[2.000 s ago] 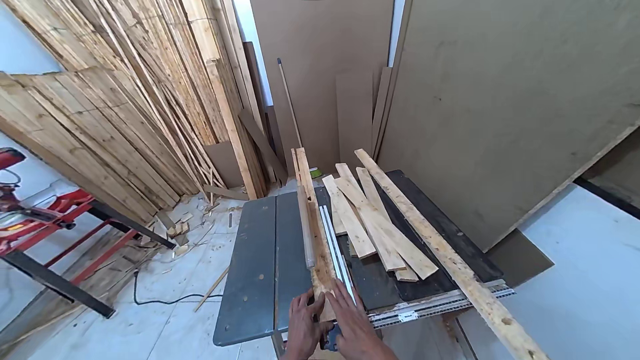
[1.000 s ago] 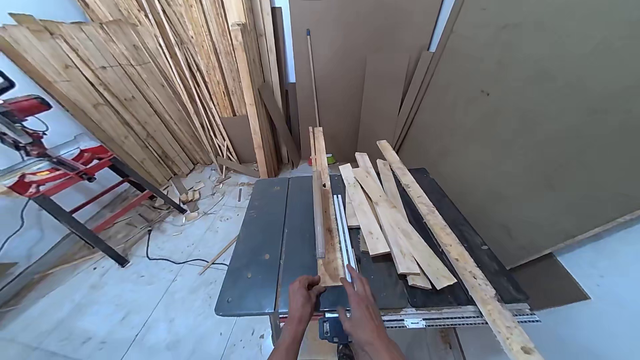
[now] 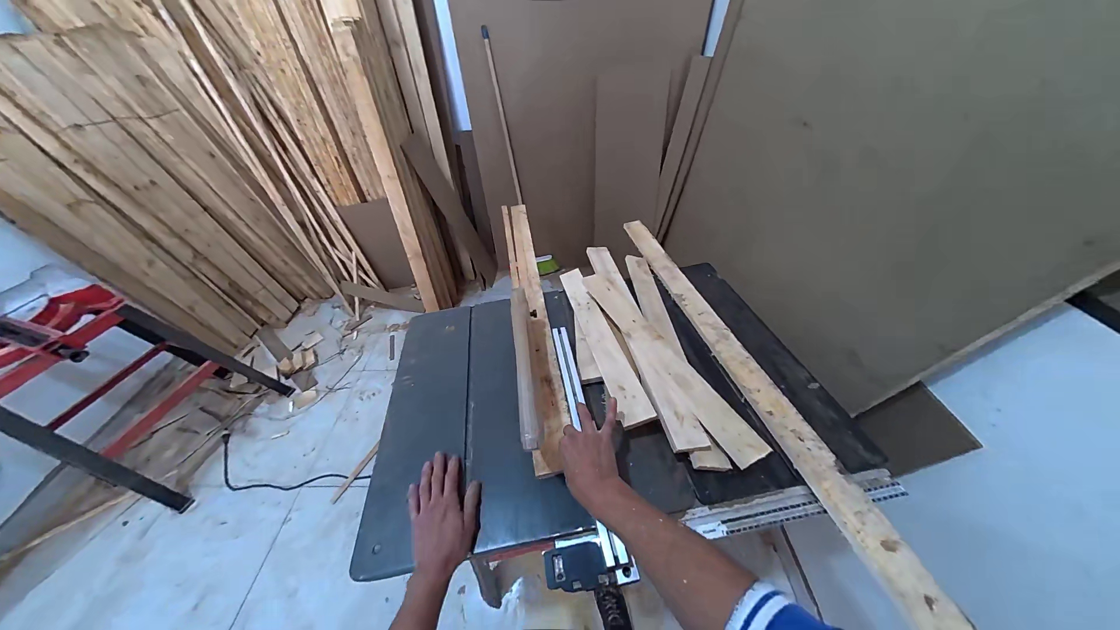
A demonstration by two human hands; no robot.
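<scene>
My left hand (image 3: pixel 444 516) lies flat, fingers spread, on the grey table saw top (image 3: pixel 420 394). My right hand (image 3: pixel 591 448) rests at the near end of the metal rip fence (image 3: pixel 569 367), its fingers apart, close to a wooden board (image 3: pixel 549 402). That board runs away from me along the fence's left side, and a clear plastic-like strip (image 3: pixel 525 376) stands along the board's left. Below my right hand is the fence's black clamp head (image 3: pixel 573 567). Right of the fence, several short planks (image 3: pixel 652 350) lie overlapping.
One long board (image 3: pixel 744 367) crosses the saw's right side and overhangs the front rail (image 3: pixel 787 507). A red metal stand (image 3: pixel 131 376) is at the left. Timber (image 3: pixel 131 157) and a large panel (image 3: pixel 910 175) lean behind. Offcuts (image 3: pixel 302 363) and a cable (image 3: pixel 280 486) are on the floor.
My left hand has moved left from the near end of the board onto the bare saw top. My right hand has moved forward onto the fence and board end.
</scene>
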